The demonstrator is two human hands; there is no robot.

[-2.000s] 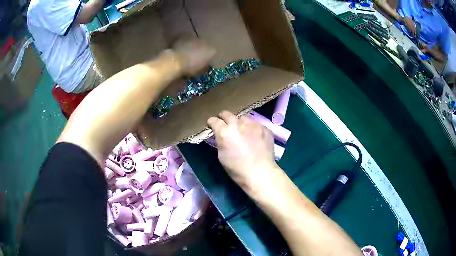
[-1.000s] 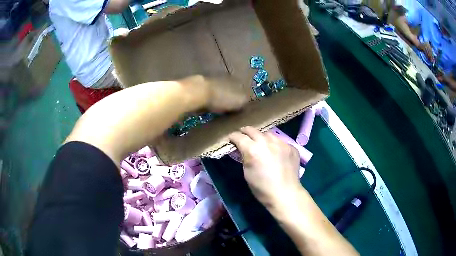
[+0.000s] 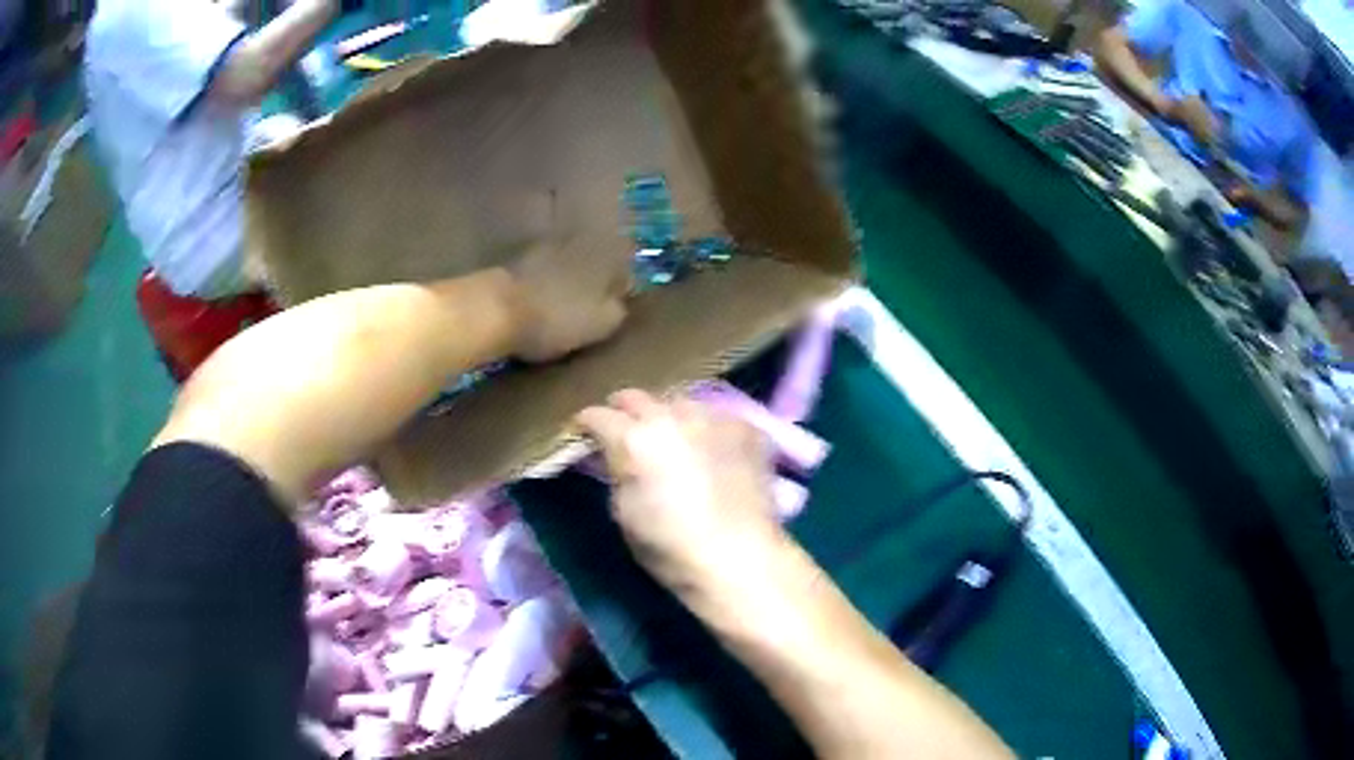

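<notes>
A brown cardboard box (image 3: 401, 164) is tilted toward me, its open side facing me. Small green circuit boards (image 3: 651, 215) lie inside along its lower side, a few near the right corner. My left hand (image 3: 572, 305) is inside the box near these boards; its fingers are blurred and partly hidden, so I cannot tell whether it holds any. My right hand (image 3: 691, 475) grips the box's near lower edge, fingers over the rim.
A bin of pink housings (image 3: 401, 609) stands below the box. Pink tubular pieces (image 3: 802, 371) lie behind my right hand. A black electric screwdriver (image 3: 950, 601) with a cord lies on the green bench (image 3: 876, 520). Seated people are at upper left and upper right.
The boards along the box's lower side are fewer than two seconds ago. My left hand has moved about inside the box. The whole view has shifted, and my right hand has stayed on the rim.
</notes>
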